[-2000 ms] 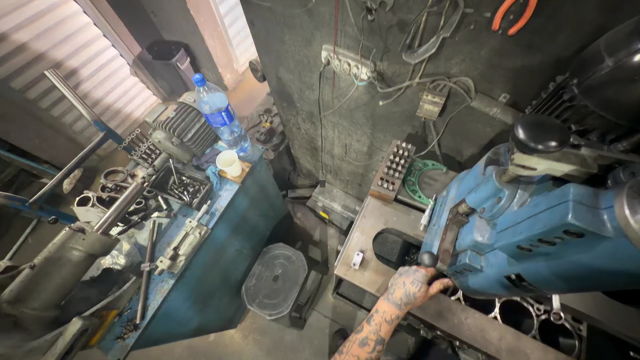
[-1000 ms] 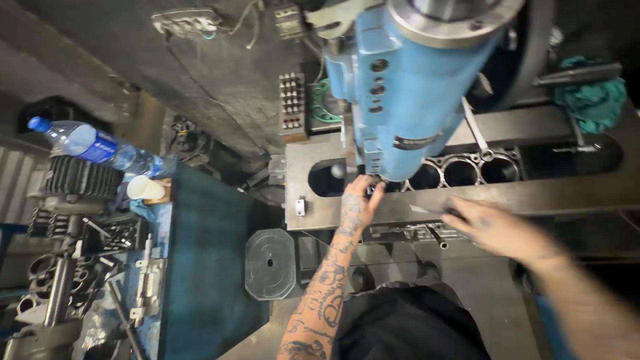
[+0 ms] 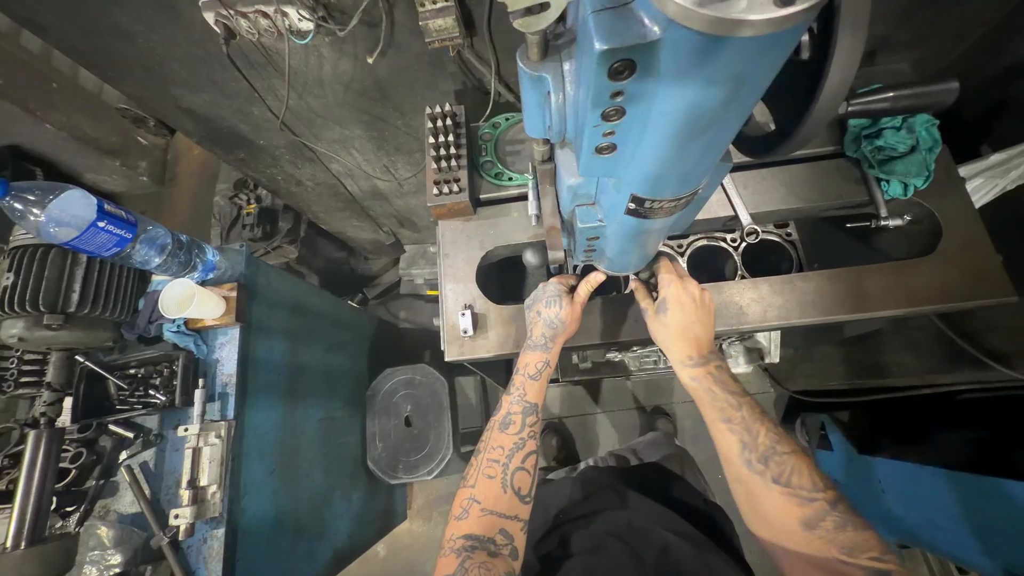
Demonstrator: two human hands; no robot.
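A blue boring machine's head (image 3: 656, 136) stands over an engine block (image 3: 712, 260), whose round bores show at its right. At the foot of that head, by the leftmost visible bore, are both hands. My left hand (image 3: 558, 306) touches the lower left side there, thumb toward the bore; what its fingers meet is partly hidden. My right hand (image 3: 678, 304) is on the other side, fingers bent under the head's lower edge, and its grasp is hidden too. A combination wrench (image 3: 738, 210) lies at the block's back edge. The steel machine table (image 3: 800, 308) surrounds the block.
A small metal block (image 3: 466, 320) lies on the table's left end. Behind are a rack of pointed bits (image 3: 446, 160), a green micrometer (image 3: 500, 152) and a green rag (image 3: 894, 152). A blue bench (image 3: 300, 400) with a water bottle (image 3: 112, 232) and paper cup (image 3: 192, 302) stands left, near a stool (image 3: 410, 424).
My right hand, out over the table's right part one second ago, has moved left to the foot of the machine head. My left hand stays beside it. The view has swung right since the first frame.
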